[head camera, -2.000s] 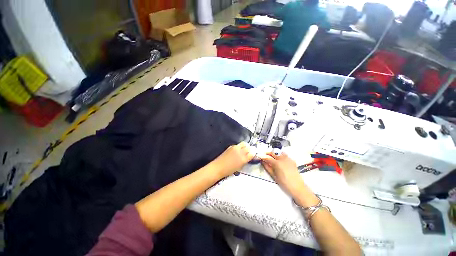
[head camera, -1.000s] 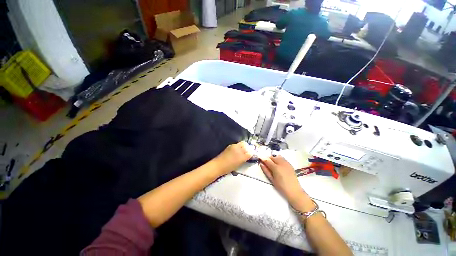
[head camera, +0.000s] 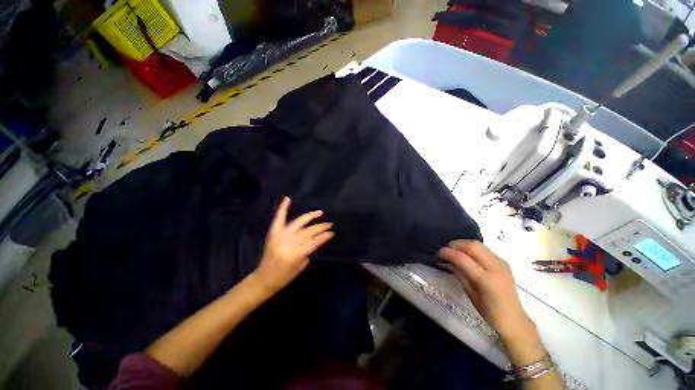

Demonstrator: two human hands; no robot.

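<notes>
A large black garment (head camera: 343, 167) covers the left side of the white machine table (head camera: 434, 129) and hangs over its front and left edges. My left hand (head camera: 293, 242) rests on the cloth with its fingers spread, holding nothing. My right hand (head camera: 480, 270) pinches the garment's right corner near the table's front edge. The white sewing machine (head camera: 610, 175) stands to the right with a lit screen. Its needle area (head camera: 507, 202) is apart from the cloth. Red-handled snips (head camera: 583, 263) lie under the machine arm.
A pale blue tub (head camera: 427, 57) with dark pieces stands behind the table. Striped black and white bands (head camera: 375, 82) lie at the table's far left end. A yellow crate (head camera: 137, 30) sits over a red crate (head camera: 161, 75) on the floor. Yellow-black tape (head camera: 183, 122) runs along the floor.
The view has turned left and down. Both hands have left the needle area. My left hand has opened and moved left onto the cloth; the garment's corner has moved away from the needle with my right hand.
</notes>
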